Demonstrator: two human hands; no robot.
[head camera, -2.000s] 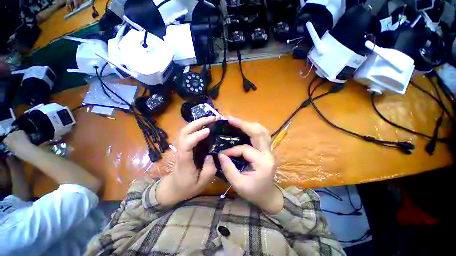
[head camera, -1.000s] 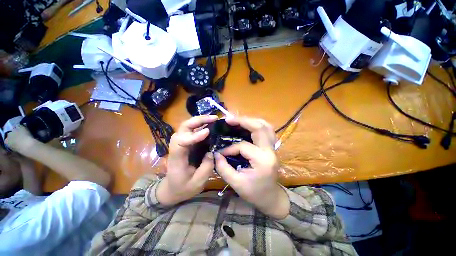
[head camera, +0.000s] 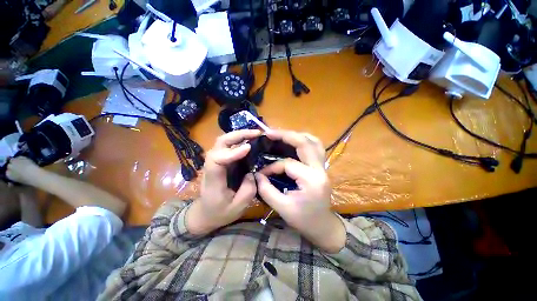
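Note:
A black camera head shell (head camera: 272, 161) is held between my two hands above the bench's front edge, its open side with small shiny parts facing me. My left hand (head camera: 225, 176) grips its left side, with the thumb at the opening. My right hand (head camera: 300, 188) holds the right side, its thumb and index finger pinched at the opening near my left thumb. What the fingertips pinch is too small to tell. A thin lead with a small white plug (head camera: 264, 221) hangs below the shell. The shell's inside is mostly hidden by my fingers.
Behind my hands are a waiting head module (head camera: 240, 120), another (head camera: 187, 110) and an LED faceplate (head camera: 232, 86). Pigtail cables (head camera: 179, 147) lie left. White camera housings (head camera: 406, 52) stand at the back, with long cables (head camera: 433, 154) right. Another person's arm (head camera: 65, 188) works at left.
The view has shifted slightly. Both hands keep their hold on the shell, and the pinching fingertips have moved only a little at the opening. The person at left still handles a camera.

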